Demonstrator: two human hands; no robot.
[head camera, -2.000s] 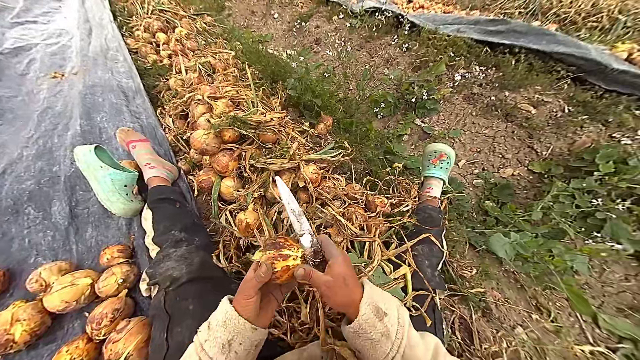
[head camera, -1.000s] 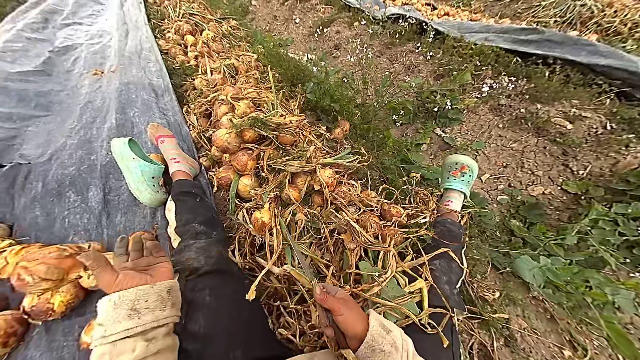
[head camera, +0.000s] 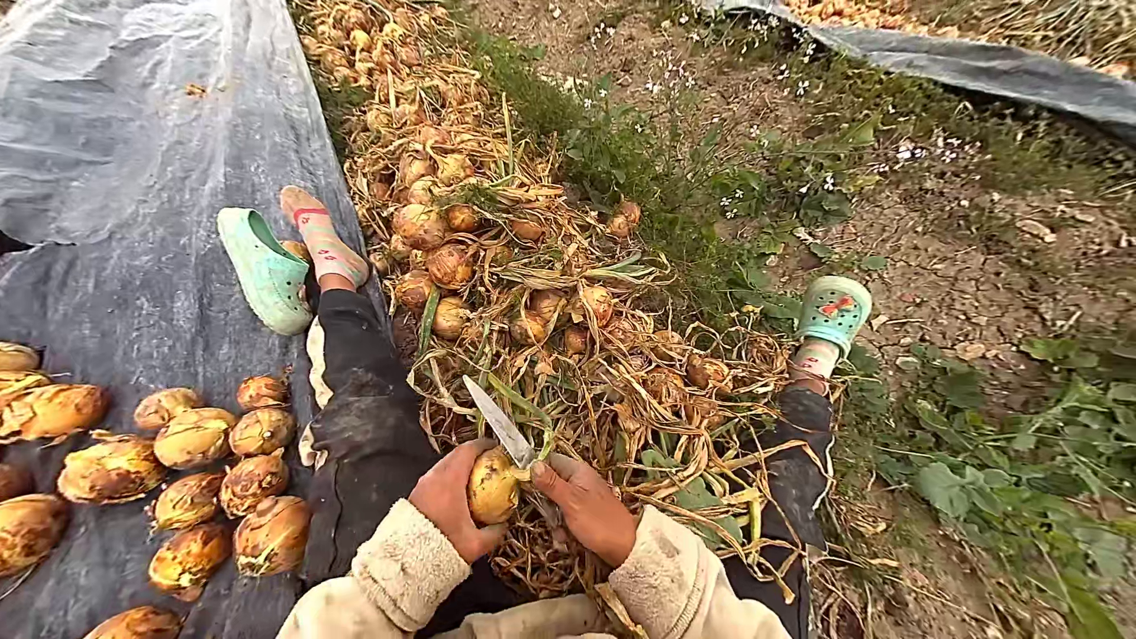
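Low in the middle of the head view, my left hand (head camera: 457, 504) is closed around a yellow onion (head camera: 493, 486). My right hand (head camera: 586, 508) grips a knife, its handle mostly hidden by the fingers. The knife's blade (head camera: 499, 421) points up and to the left, beside the onion's top. Green and dry leaves lie by the right thumb. Between my legs runs a heap of onions with dry tops (head camera: 568, 355). Several onions without long tops (head camera: 195, 437) rest on the grey sheet at the left.
A grey ground sheet (head camera: 177, 311) extends along the left. One mint clog (head camera: 264, 271) lies beside my socked left foot (head camera: 324, 238); another clog (head camera: 834, 311) is on my right foot. Weeds (head camera: 967, 470) and cracked soil (head camera: 932, 293) lie to the right, with another sheet (head camera: 976, 71) beyond.
My left hand, empty and open over the onions on the sheet one second ago, is back at the middle holding an onion. The knife in my right hand is raised beside it.
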